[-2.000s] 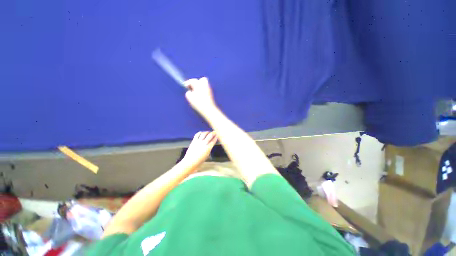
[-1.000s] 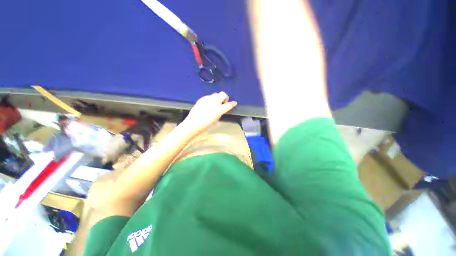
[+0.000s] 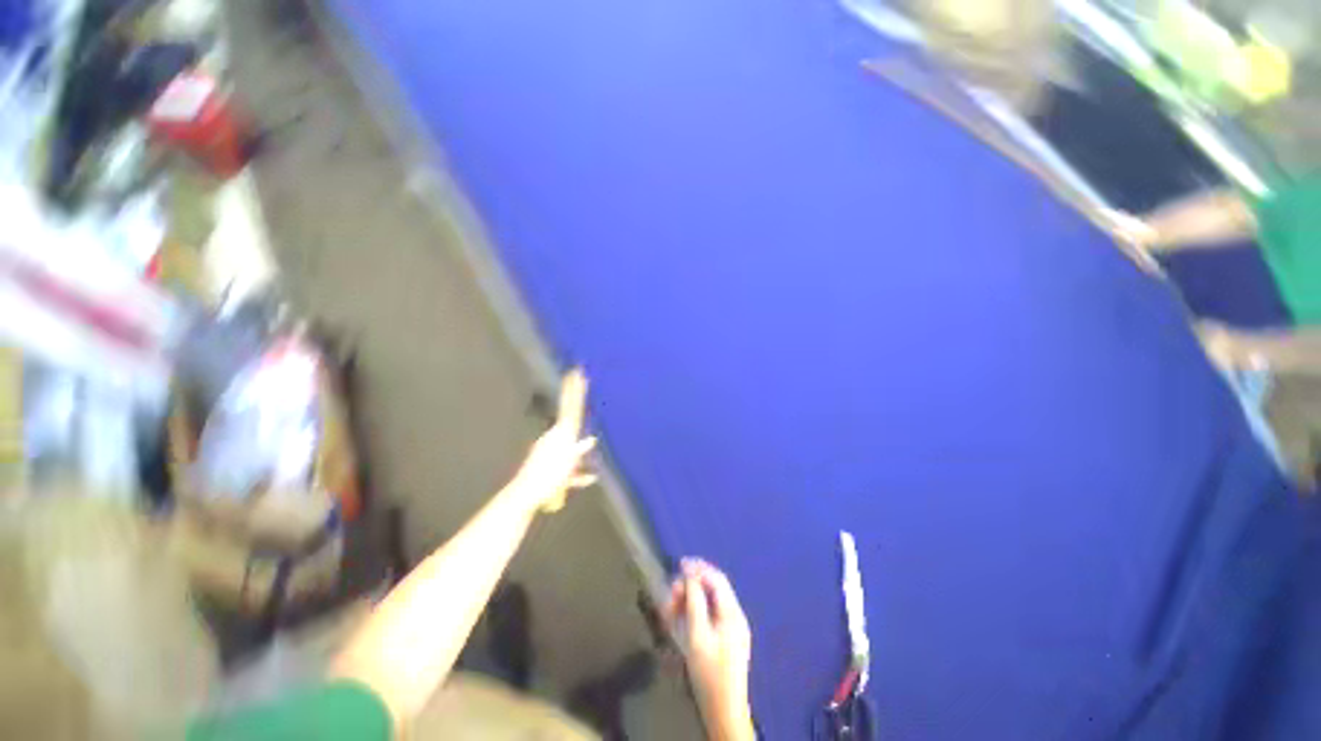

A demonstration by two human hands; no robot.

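A large royal-blue fabric ply (image 3: 869,333) covers the table, with loose darker folds at the lower right. Fabric shears (image 3: 855,623) lie on it near the bottom, blades pointing away, handles cut off by the picture's edge. My left hand (image 3: 558,452) is at the table's near edge, fingers spread, holding nothing visible. My right hand (image 3: 710,615) is at the cloth's near edge, nearer to me and left of the shears. Its fingers are curled; whether they pinch the cloth cannot be told.
The table's metal edge (image 3: 493,275) runs diagonally beside the aisle floor (image 3: 362,217). Bags (image 3: 268,427), a red container (image 3: 200,123) and other clutter stand left of the aisle. Another person's hands and green sleeve (image 3: 1294,253) are at the far side.
The view has turned left along the table. My right hand has come back from over the cloth to its near edge. My left hand's fingers have spread. The other person has come into view.
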